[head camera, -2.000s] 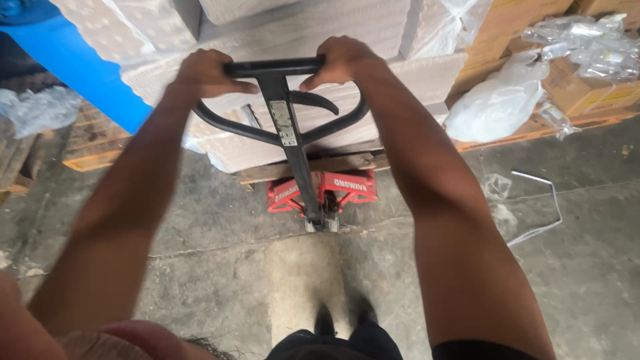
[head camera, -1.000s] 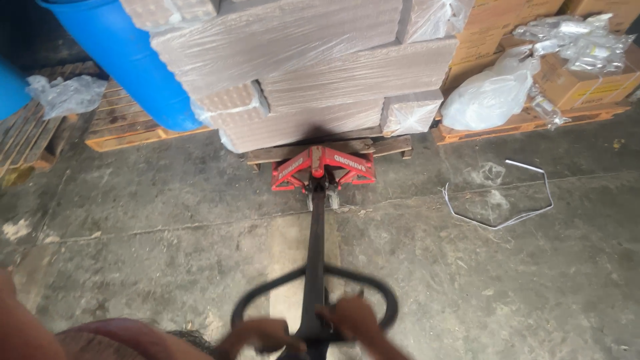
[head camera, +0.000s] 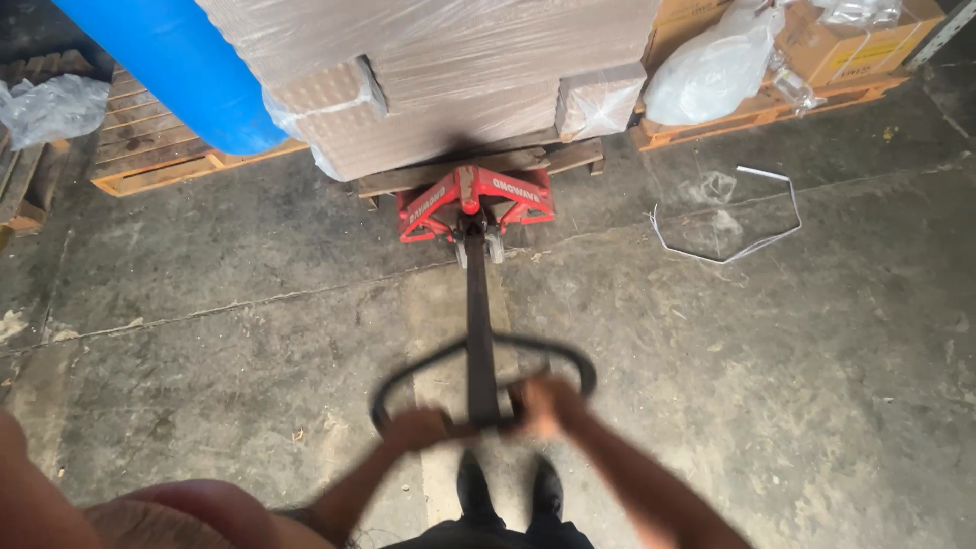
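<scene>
A red Raymond pallet jack (head camera: 469, 200) stands at the near side of a wooden pallet (head camera: 454, 171) loaded with cartons in stretch wrap (head camera: 473, 84). Its black handle shaft (head camera: 479, 320) slopes toward me and ends in a looped grip. My left hand (head camera: 415, 428) is closed on the left part of the loop's near bar, blurred. On the right part of that bar, close to the shaft, my right hand (head camera: 547, 404) is closed too. The jack's forks are hidden under the load.
A blue plastic drum (head camera: 183, 69) lies over a wooden pallet (head camera: 160, 171) at upper left. At upper right, a white plastic bag (head camera: 709, 69) and cardboard boxes (head camera: 862, 57) rest on another pallet. A loose white strap (head camera: 797, 206) lies on the concrete floor (head camera: 762, 366).
Two seconds ago the handle stood more upright, with my hands near the wrapped load. It swung down toward me by one second ago; now the loop sits a little farther from my body.
</scene>
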